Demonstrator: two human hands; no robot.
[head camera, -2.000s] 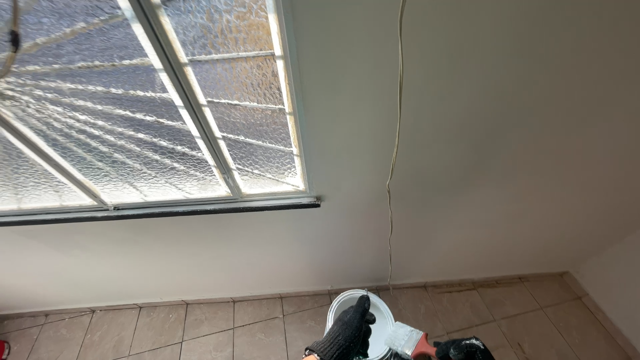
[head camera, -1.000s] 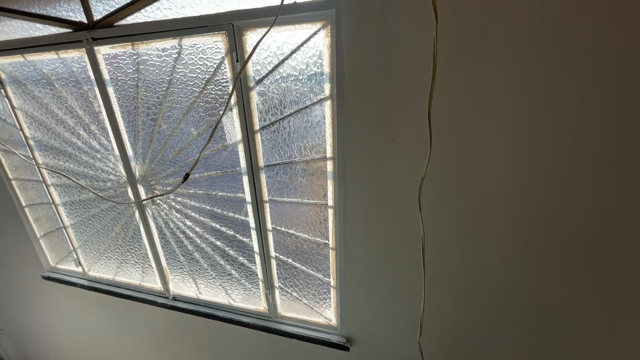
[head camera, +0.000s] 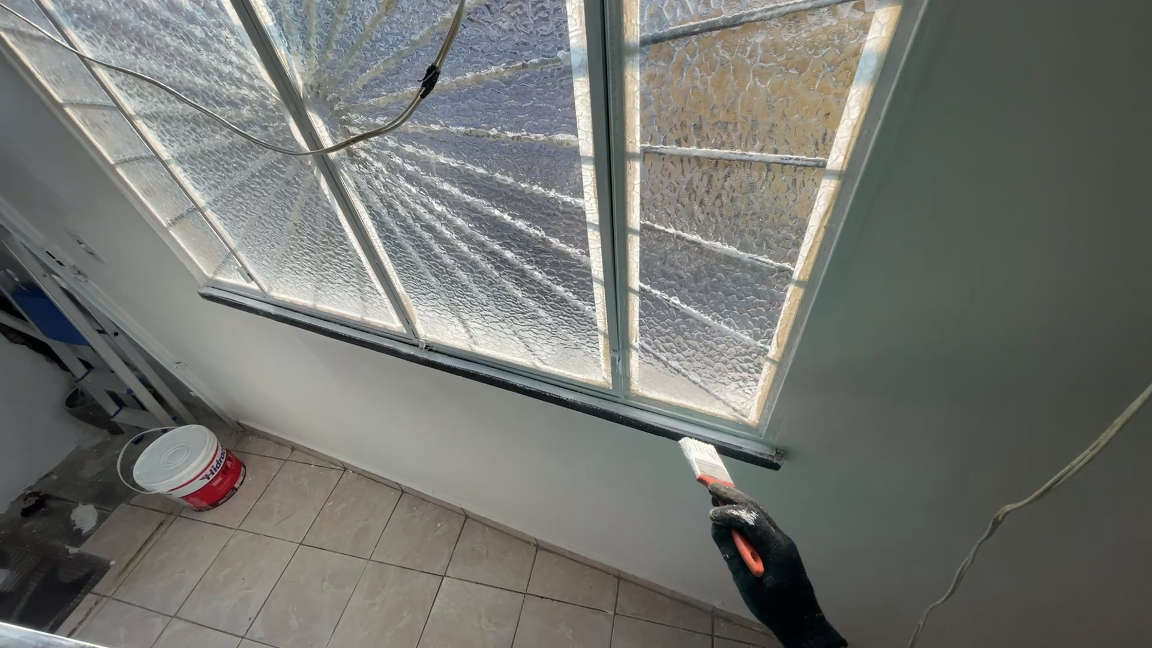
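Observation:
My right hand, in a black glove with white paint marks, is closed around the orange handle of a paintbrush. The brush points up and left, its white-coated bristles at the underside of the dark window sill, near the sill's right end. Whether the bristles touch the sill or the wall just below, I cannot tell. Above the sill is a metal-framed window with textured glass and bars showing through. My left hand is out of view.
A red and white lidded bucket stands on the tiled floor at the lower left, near a metal ladder. One cable hangs across the window; another cable hangs at the right.
Two seconds ago both gloved hands were low in view with a white container and the brush. Now only the right hand shows, with the brush up by the sill. The view has shifted strongly.

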